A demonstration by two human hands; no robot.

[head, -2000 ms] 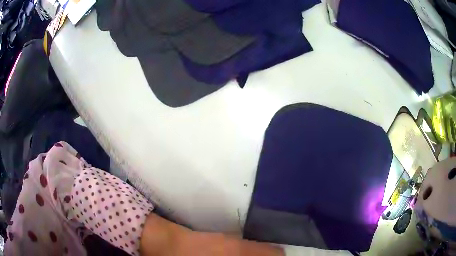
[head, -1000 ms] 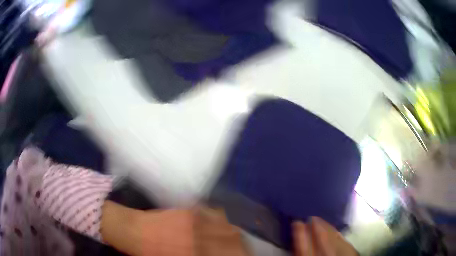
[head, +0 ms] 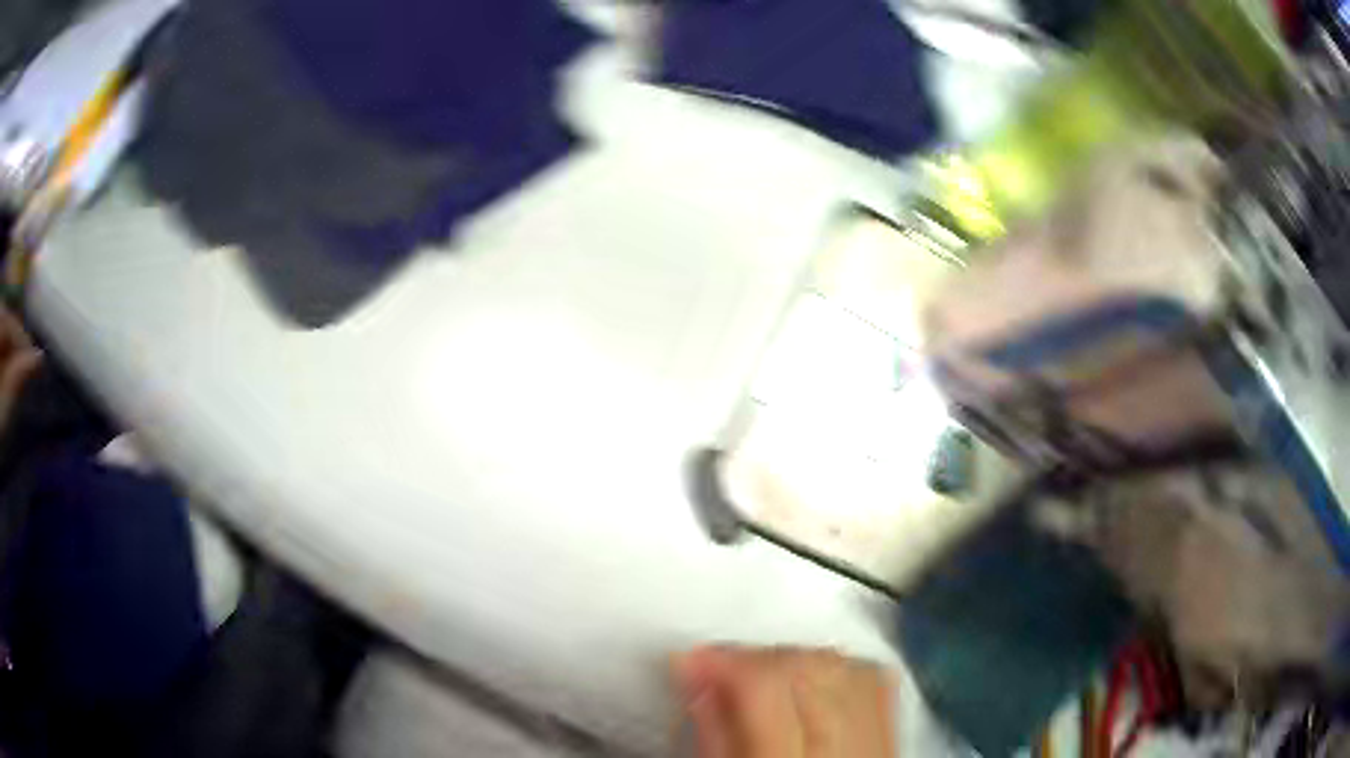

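The picture is blurred. A hand, apparently my right hand (head: 792,703), is at the bottom edge, cut off, over the white table; its fingertips and any hold are unclear. A small skin-coloured patch, apparently part of my left hand (head: 12,363), shows at the far left edge; its fingers are hidden. The dark teal template (head: 1014,629) lies right of the bottom hand, by the machine. The machine bed plate (head: 814,504) is bare of cloth. A navy cloth (head: 96,570) hangs at lower left, below the table edge.
The sewing machine head (head: 1096,341) stands at right, with a lime-green bottle (head: 1170,89) behind it. A fanned stack of grey and navy pieces (head: 296,178) lies upper left, and another navy stack (head: 800,67) at top centre. Red and orange handles (head: 1133,696) show at lower right.
The view has swung to the right. The navy and grey piece has gone from beside the needle. The polka-dot sleeve has left view; the template and bare bed plate now show.
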